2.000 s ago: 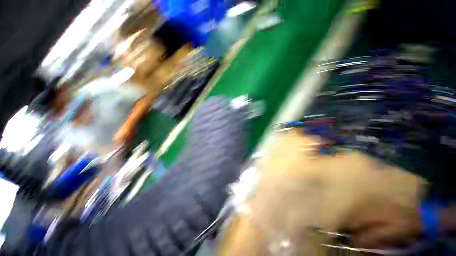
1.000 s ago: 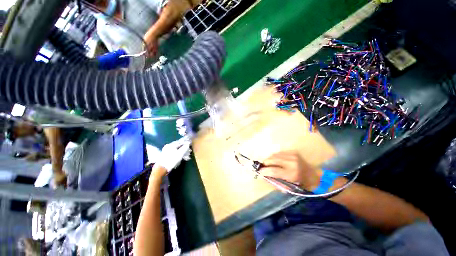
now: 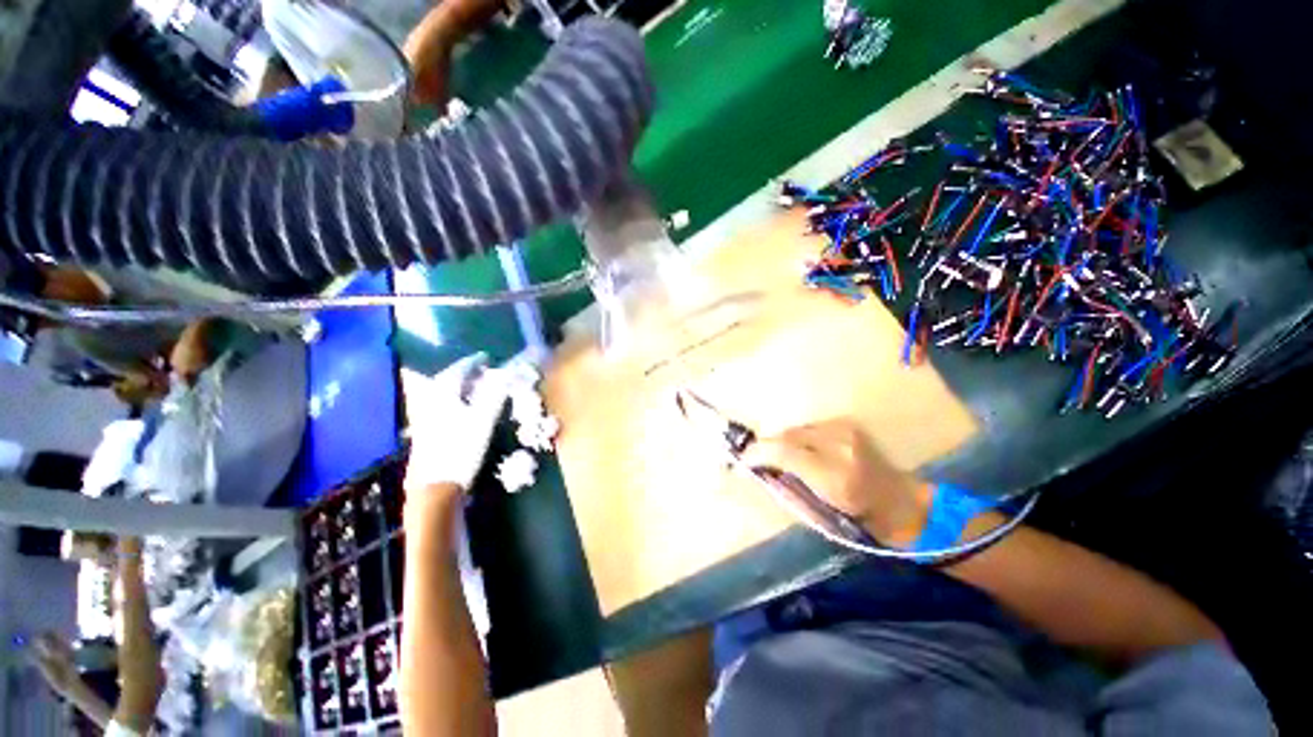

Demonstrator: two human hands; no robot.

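My gloved left hand (image 3: pixel 449 425) is at the left edge of the tan board (image 3: pixel 806 360), beside a cluster of small white parts (image 3: pixel 527 426). Its fingertips merge with the white parts, so I cannot tell whether it grips one. My bare right hand (image 3: pixel 828 468), with a blue wrist strap, holds the soldering iron (image 3: pixel 739 435) over the board. The iron's thin metal tip points up and left, and its cable loops past the wrist.
A heap of red, blue and black wire leads (image 3: pixel 1051 238) lies right of the board. The ribbed extractor hose (image 3: pixel 331 209) and clear hood (image 3: pixel 628 267) hang above. A divided black tray (image 3: pixel 346 576) is at left. Other people's arms show at left.
Since the frame one second ago, my left hand has shifted left, and more white parts show beside it. The hose sits higher in view. My right hand still holds the iron in about the same place.
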